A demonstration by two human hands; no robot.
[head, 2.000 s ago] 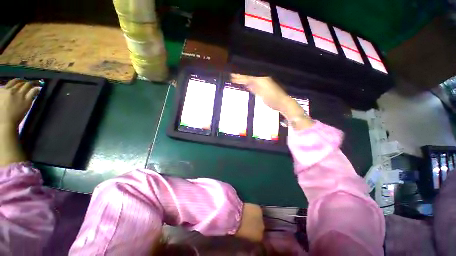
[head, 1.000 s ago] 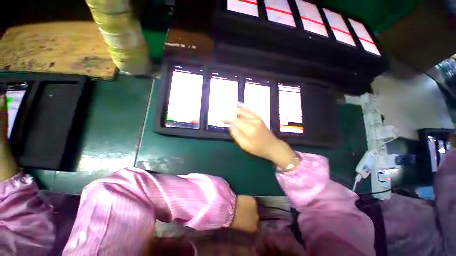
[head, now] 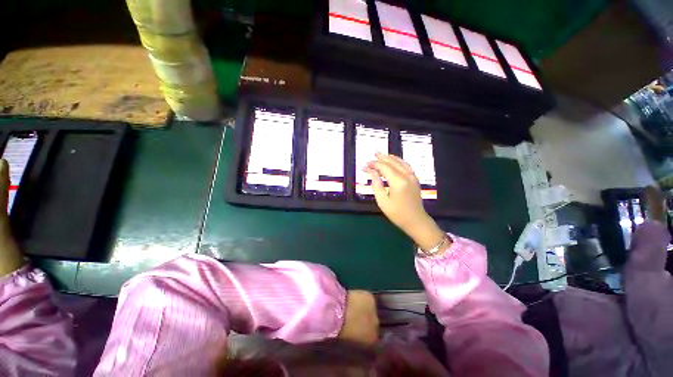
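Observation:
A black phone tray (head: 354, 208) lies in front of me with several phones side by side and one bare slot at its right end. Their screens are lit white, and the leftmost phone (head: 269, 151) shows fully. My right hand (head: 397, 184) is over the third phone (head: 371, 147), fingers loosely bent with fingertips at its screen, holding nothing; contact is unclear. The fourth phone (head: 420, 158) is partly behind the hand. My left forearm lies across the bottom of the picture; my left hand (head: 361, 316) shows only near the wrist, its fingers hidden.
Behind stand stacked trays (head: 413, 74) holding phones with red-banded screens. A tape-wrapped post (head: 177, 66) and wooden board (head: 81, 85) are rear left. Another tray (head: 74, 191) and a person's hand (head: 7, 235) are at left. A power strip (head: 542, 213) with a white adapter (head: 528, 241) is at right.
My right hand has moved from the second phone to the third. The left three screens have lost their green and red bottom marks and show text with a dark bar. The left forearm stays put.

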